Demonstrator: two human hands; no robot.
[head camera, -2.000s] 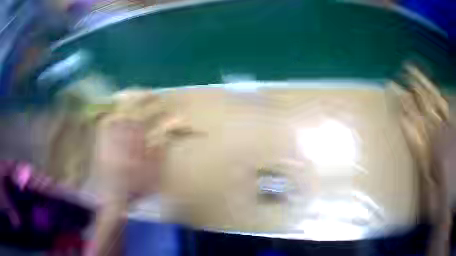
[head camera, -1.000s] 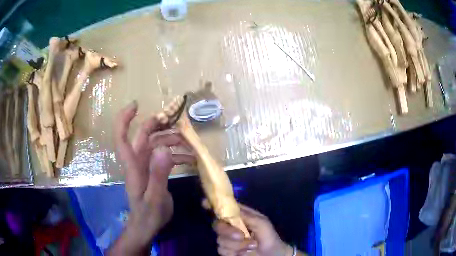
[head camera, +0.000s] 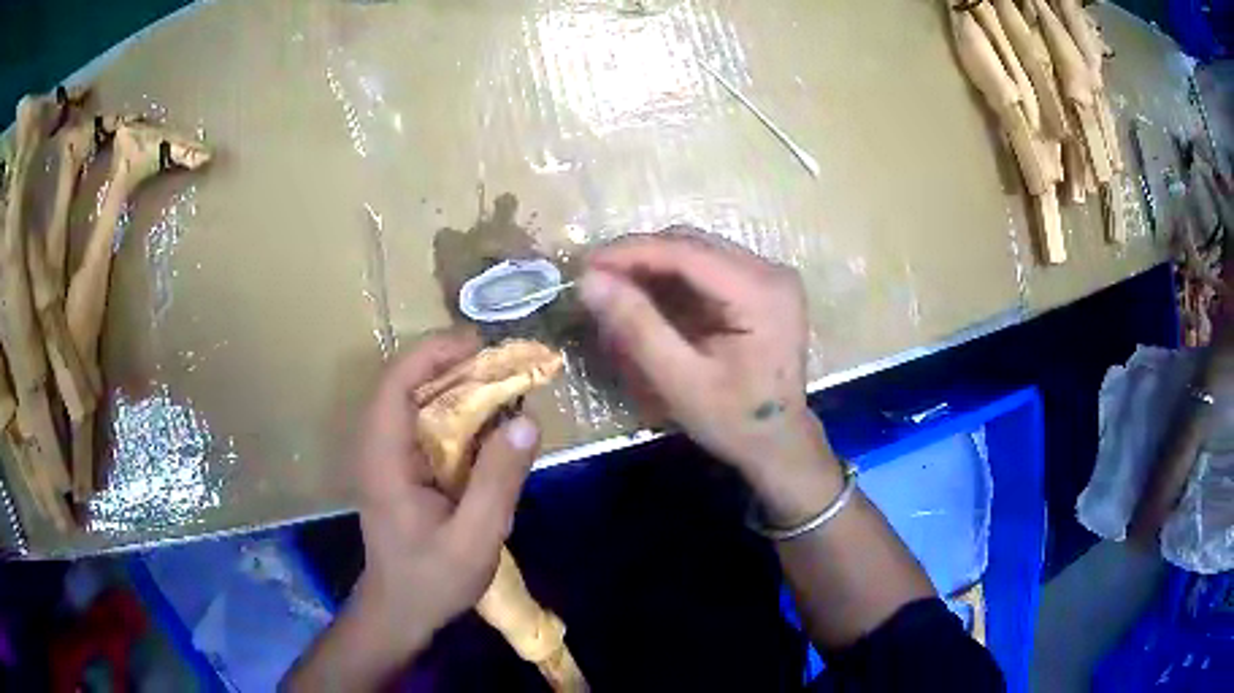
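My left hand (head camera: 433, 501) is closed around the toed end of a tan limb piece (head camera: 467, 406), just below the small dish. The narrow end of the piece points down past the table edge. My right hand (head camera: 704, 339), with a metal bangle at the wrist, pinches a thin pale swab (head camera: 555, 290). The swab's far end lies in the small white oval dish (head camera: 509, 290), which holds a greyish liquid and sits beside a dark stain. My fingers partly hide the limb piece and the swab.
Tan limb pieces lie in piles at the left (head camera: 68, 311) and at the upper right (head camera: 1049, 102). Another swab (head camera: 765, 122) lies on the taped table (head camera: 298, 271). Blue crates (head camera: 1015, 528) stand below the table edge. Another person's arm (head camera: 1198, 393) shows at the far right.
My left hand has taken hold of the toed end. My right hand has let go of the piece's narrow end, moved up to the dish and now holds a swab.
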